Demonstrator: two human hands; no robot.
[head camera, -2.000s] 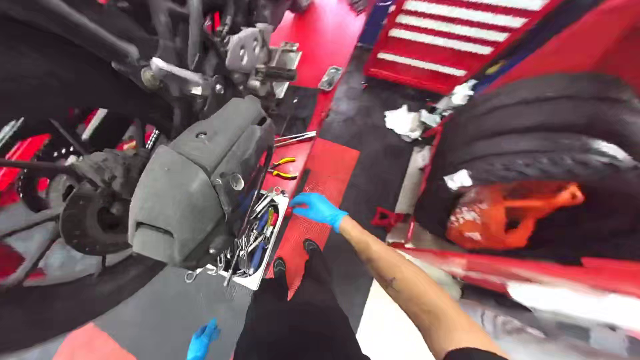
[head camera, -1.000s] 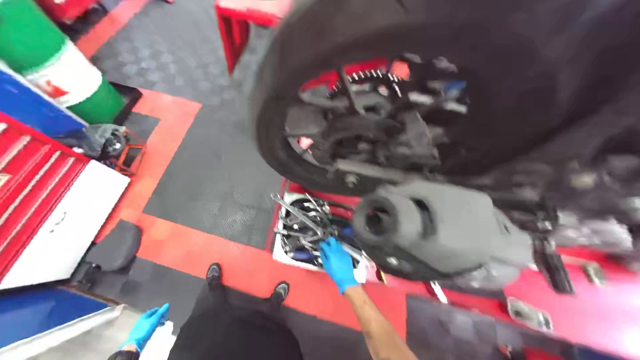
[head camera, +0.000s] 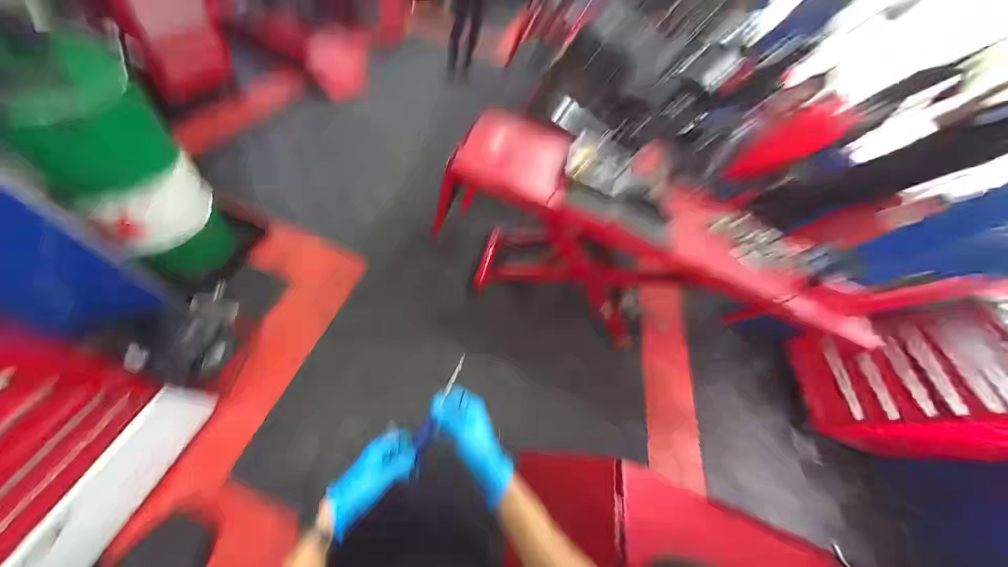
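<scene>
Both my hands wear blue gloves and are close together in front of my body at the bottom middle of the head view. My right hand (head camera: 465, 425) is closed around a slim tool with a thin metal shaft (head camera: 454, 373) pointing up and away. The tool's dark blue handle (head camera: 425, 435) shows between my hands and looks like a screwdriver's, though blur hides its exact kind. My left hand (head camera: 378, 468) is beside the handle's lower end; whether its fingers grip it cannot be told.
A red metal lift (head camera: 598, 252) stands ahead, with blurred items on it. At left are a green and white drum (head camera: 118, 157) and a red drawer cabinet (head camera: 71, 433). Another red drawer cabinet (head camera: 890, 394) is at right. A person's legs (head camera: 466, 35) show far off. A red surface (head camera: 575, 504) lies close at bottom right.
The view has swung away from the motorcycle wheel and the tool tray. My right hand, at the tray one second ago, is now beside my left hand and holds the slim tool.
</scene>
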